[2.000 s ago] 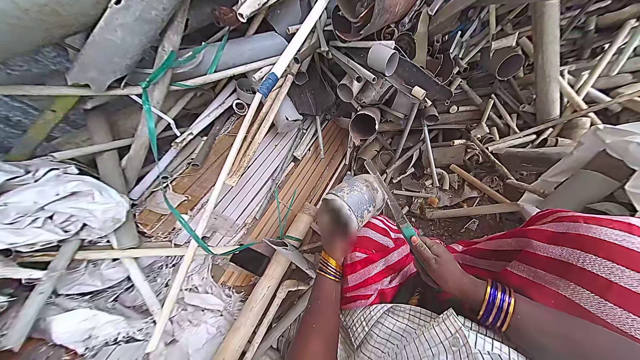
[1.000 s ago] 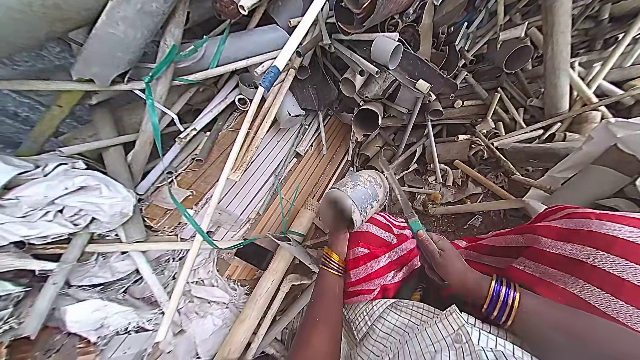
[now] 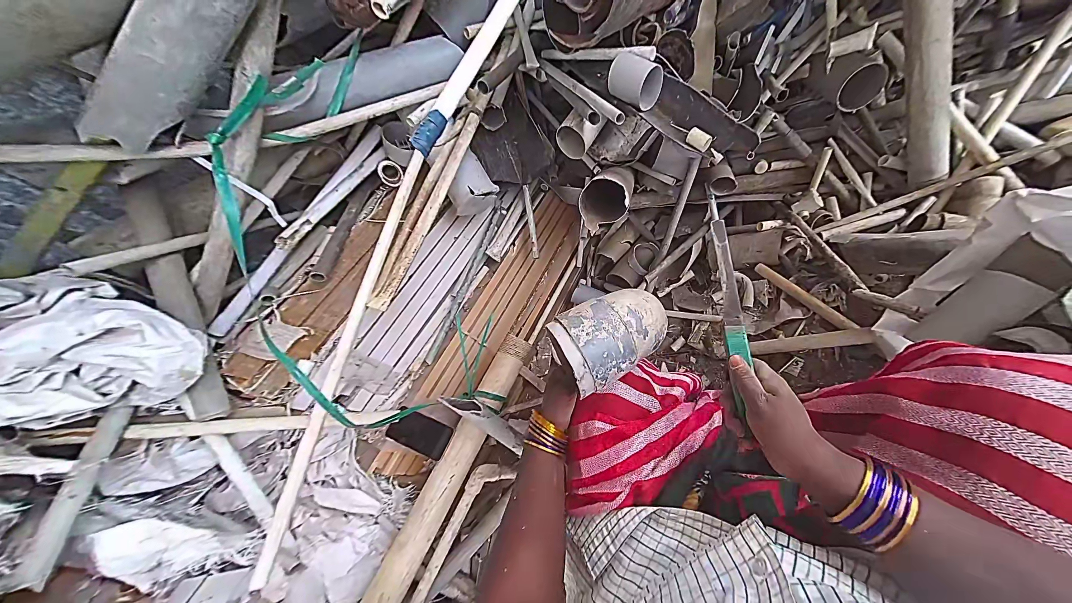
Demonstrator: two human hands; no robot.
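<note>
A short, wide grey plastic pipe piece (image 3: 615, 339) with a scuffed, whitish coating is held over my lap by my left hand (image 3: 559, 394). The fingers are mostly hidden behind or inside its lower left end. My right hand (image 3: 766, 402) grips the green handle of a long metal blade, likely a knife or saw (image 3: 726, 272). The blade points upward, away from me, to the right of the pipe piece and apart from it.
Scrap pipes (image 3: 605, 197) and offcuts pile up ahead. Bundled brown strips (image 3: 494, 293) lie left of the pipe piece, beside a long pale pole (image 3: 356, 310) with blue tape. Crumpled white sheeting (image 3: 92, 352) is at far left, with green strapping (image 3: 222, 176) nearer the middle.
The blade, earlier slanting up-left close beside the pipe piece, has swung upright and away from it. The pipe piece has turned in my left hand, and its open lower left end now shows.
</note>
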